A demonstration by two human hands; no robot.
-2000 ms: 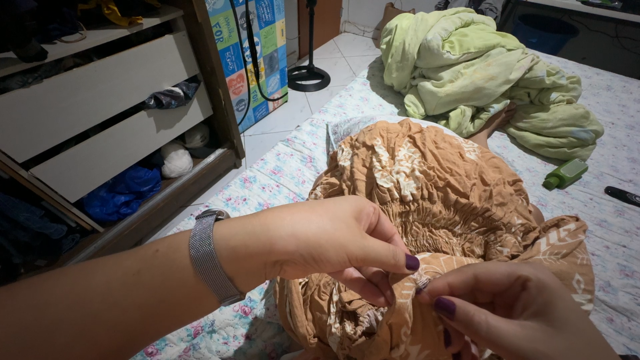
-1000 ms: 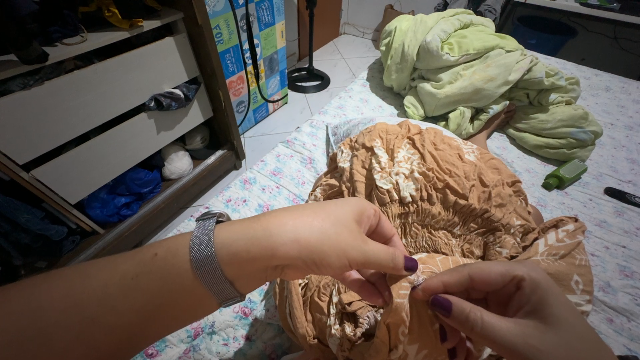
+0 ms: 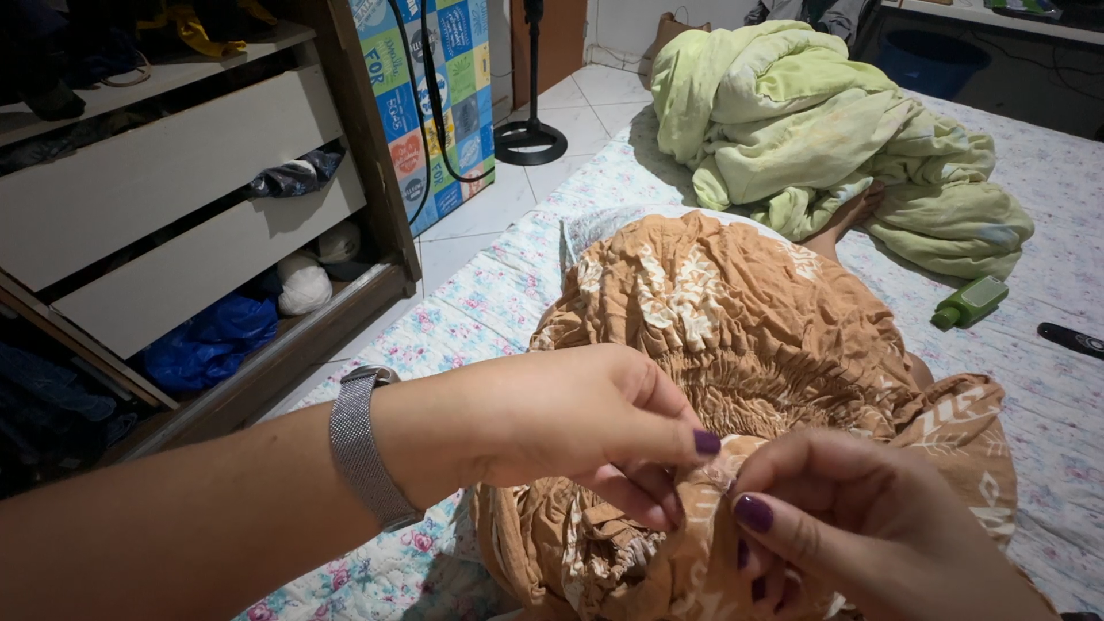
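Observation:
Brown fabric with white leaf and arrow prints (image 3: 776, 302) lies bunched over my lap, with a gathered elastic band across it. My left hand (image 3: 595, 423), with a mesh-band watch (image 3: 362, 440) on the wrist, pinches a fold of this fabric between thumb and fingers. Close beside it on the right, my right hand (image 3: 845, 517) pinches the same fold. Thumb and index fingertip of the right hand meet at the edge of the fold; whether they hold something small there is too fine to tell.
A rumpled green blanket (image 3: 802, 112) lies on the flowered bedsheet (image 3: 483, 293), a bare foot beside it. To the right are a green bottle (image 3: 970, 302) and a black object (image 3: 1071, 339). At left stands a dresser with drawers (image 3: 172, 172); beyond it, a black round stand base (image 3: 530, 142).

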